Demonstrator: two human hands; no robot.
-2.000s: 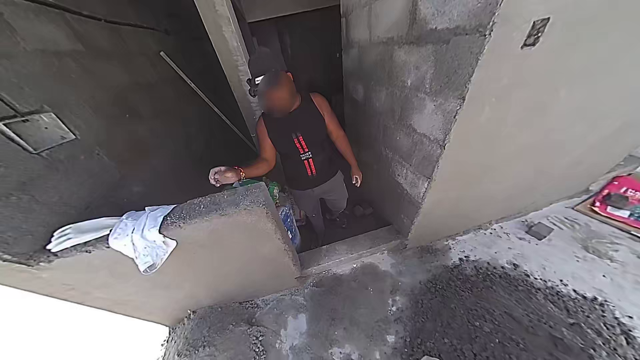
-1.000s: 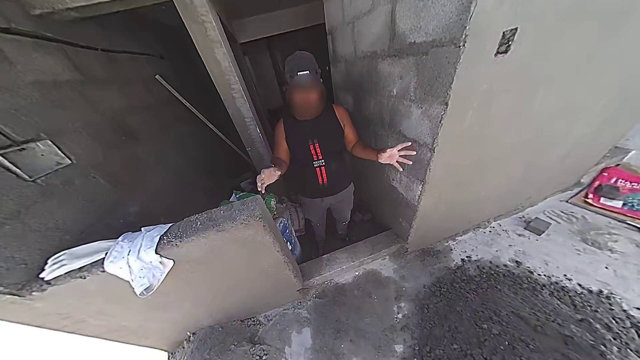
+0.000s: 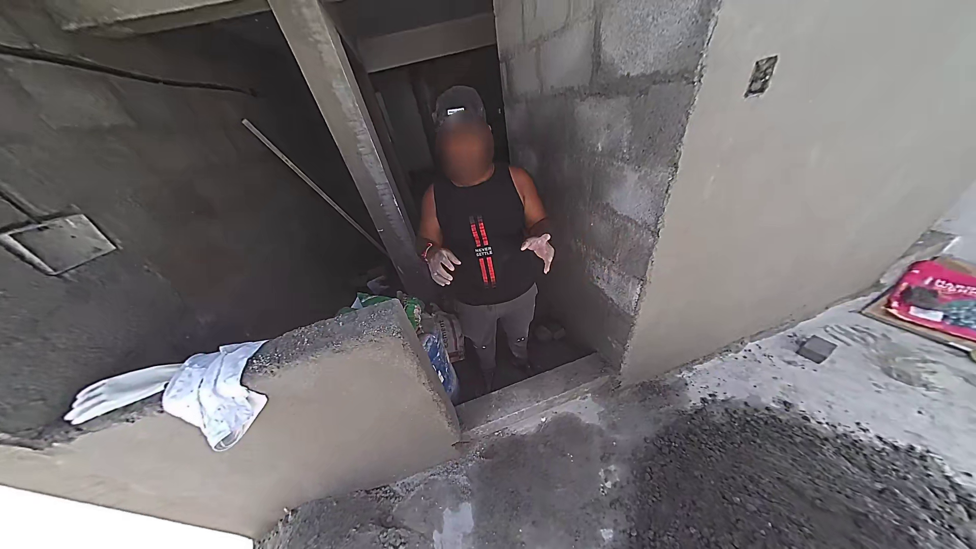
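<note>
Neither my left hand nor my right hand shows in the head view. Facing me in a doorway below stands a person in a dark cap, sleeveless black top and grey trousers, both hands raised at waist height with nothing seen in them. On top of the low plastered wall at the left lie a white glove and, beside it, a spotted white cloth that hangs over the edge.
A concrete step crosses the doorway. Bags stand behind the low wall. A mound of dark gravelly material covers the floor at the lower right, near a small grey block and a red printed bag.
The person has moved from beside the low wall toward the middle of the doorway. One hand, spread out toward the block wall a second ago, is now drawn in before the body.
</note>
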